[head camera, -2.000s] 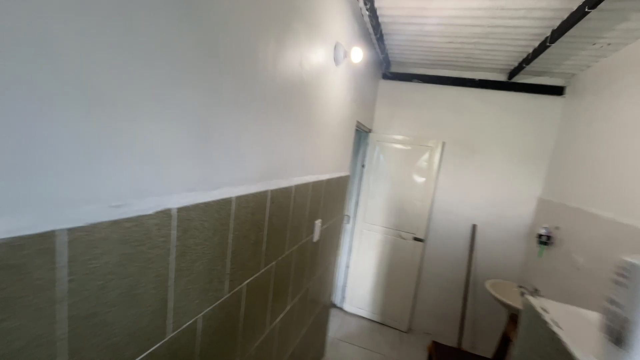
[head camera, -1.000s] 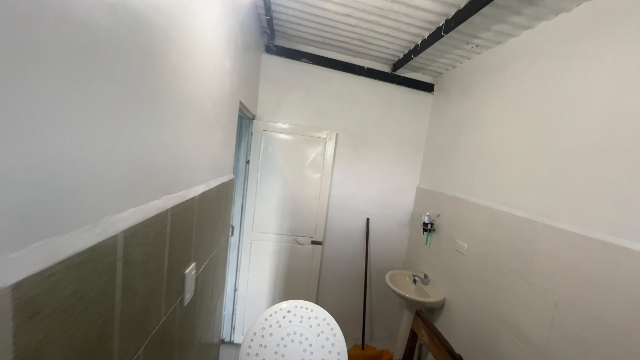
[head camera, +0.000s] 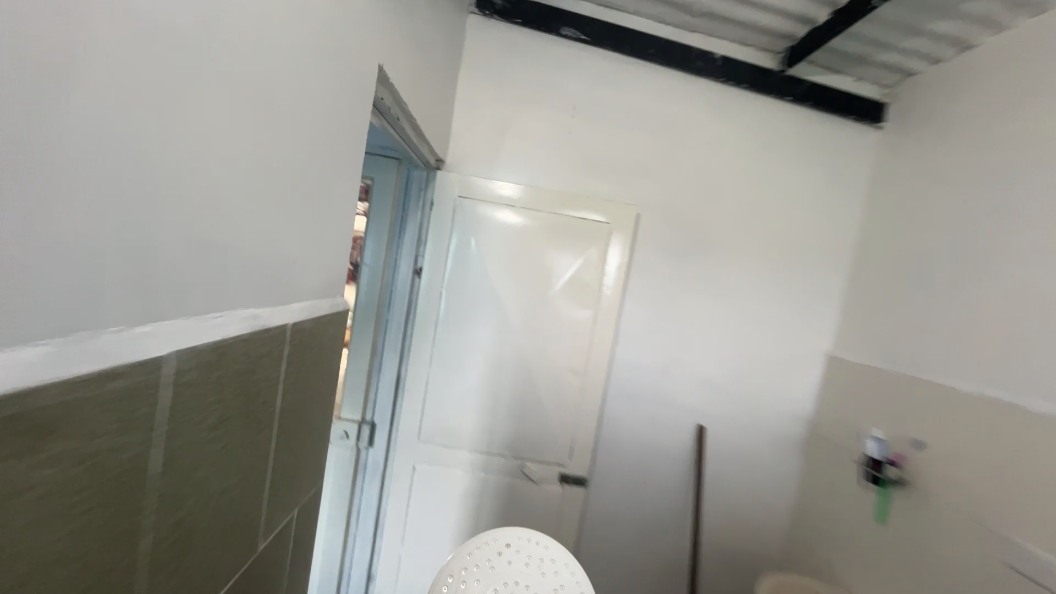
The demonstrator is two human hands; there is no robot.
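Neither of my hands shows in the head view. At the bottom middle is the upper part of a round white perforated piece (head camera: pixel 511 565); its lower part is cut off by the frame edge. Behind it stands a white panelled door (head camera: pixel 516 330) with a dark latch (head camera: pixel 572 479), swung against the far wall. A thin dark pole (head camera: pixel 699 507) leans upright on the wall to the right of the door.
The doorway (head camera: pixel 384 289) opens at the left of the door. Green-brown tiles (head camera: pixel 223 429) cover the lower left wall. A small holder with toiletries (head camera: pixel 881 470) hangs on the right wall, above the rim of a pale basin (head camera: pixel 796 584). A black beam (head camera: pixel 676 58) runs under the corrugated roof.
The view has shifted and come nearer the doorway. The perforated piece, not seen two seconds ago, sits lower in the frame than one second ago.
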